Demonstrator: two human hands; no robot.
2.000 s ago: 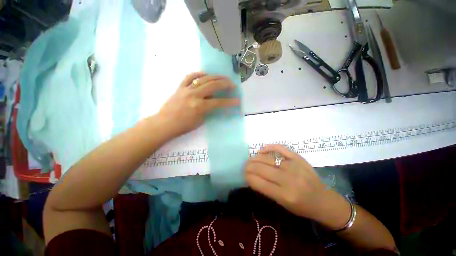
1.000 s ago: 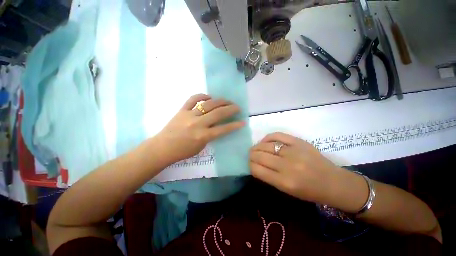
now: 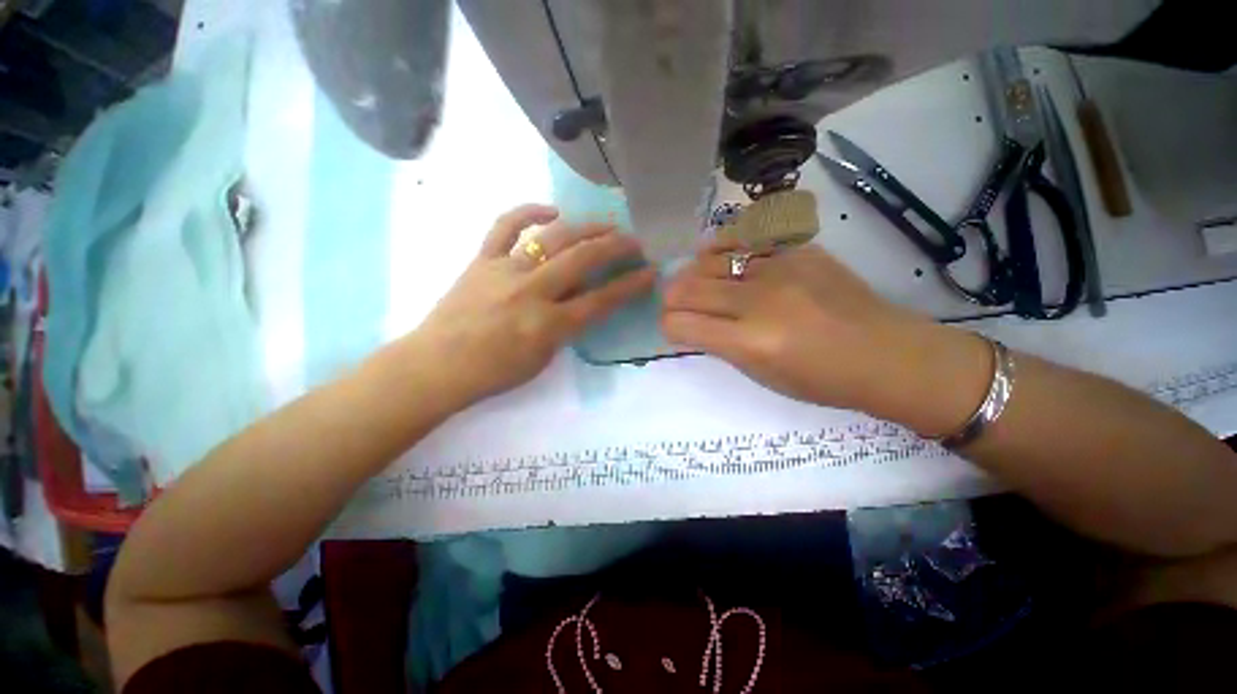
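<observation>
A pale aqua fabric strip (image 3: 586, 203) lies under the head of the sewing machine (image 3: 665, 109), its near end between my two hands. My left hand (image 3: 529, 292) lies flat on the strip, left of the needle area, fingers pointing right. My right hand (image 3: 780, 319) is at the strip's right edge, close in front of the machine head, its fingertips together on the fabric. The presser foot and needle are hidden behind the machine head and my fingers. A tan ribbed knob (image 3: 776, 217) is just beyond my right hand.
Aqua fabric pieces (image 3: 163, 312) are heaped at left, over a red basket (image 3: 95, 504). Thread snips (image 3: 895, 197), black-handled shears (image 3: 1038, 231), a grey metal tool (image 3: 1076, 203) and a brown-handled tool (image 3: 1106, 160) lie at right. A measuring tape (image 3: 678, 458) runs along the front edge.
My right hand has moved away from my body to the machine head, and the strip's near end has moved with it off the table's front edge. My left hand is slightly further forward.
</observation>
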